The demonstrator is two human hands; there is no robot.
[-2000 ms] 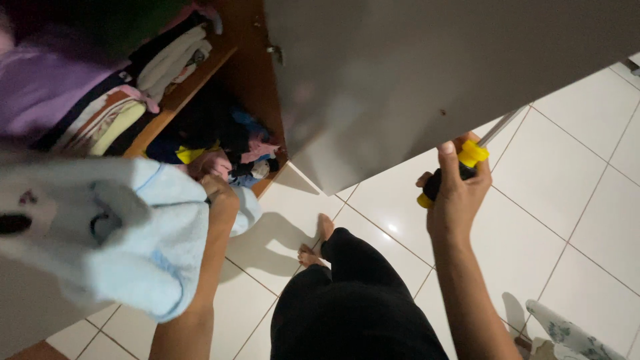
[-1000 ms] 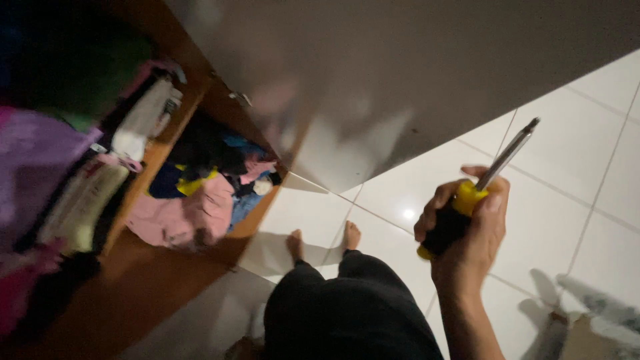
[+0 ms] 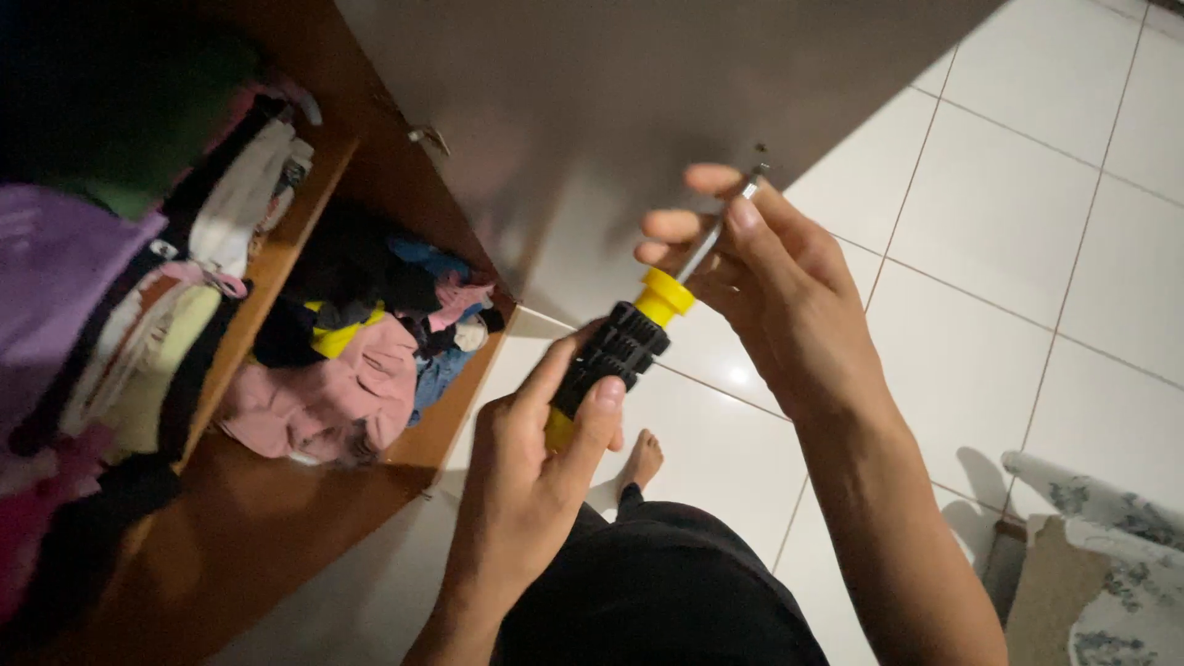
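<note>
A screwdriver (image 3: 615,347) with a black and yellow handle and a metal shaft lies slanted between my hands, its tip toward the upper right. My left hand (image 3: 546,453) is closed around the handle's lower end. With thumb and fingers, my right hand (image 3: 777,268) pinches the shaft close to the tip. Behind the tip is a grey cabinet door (image 3: 592,102) with a small hole or screw (image 3: 760,148) near its edge. A metal hinge (image 3: 430,139) joins the door side to the wooden cabinet.
Folded clothes (image 3: 139,342) fill the upper compartment at the left, beside a wooden shelf (image 3: 268,296). A pink garment (image 3: 324,398) and other clothes lie crumpled in the lower one. White tiles (image 3: 971,305) cover the floor. Floral fabric (image 3: 1128,573) is at the lower right.
My left hand, which held light blue fabric two seconds ago, now grips the screwdriver's handle. My right hand has shifted from the handle to the shaft. The pink garment shows more fully in the lower compartment.
</note>
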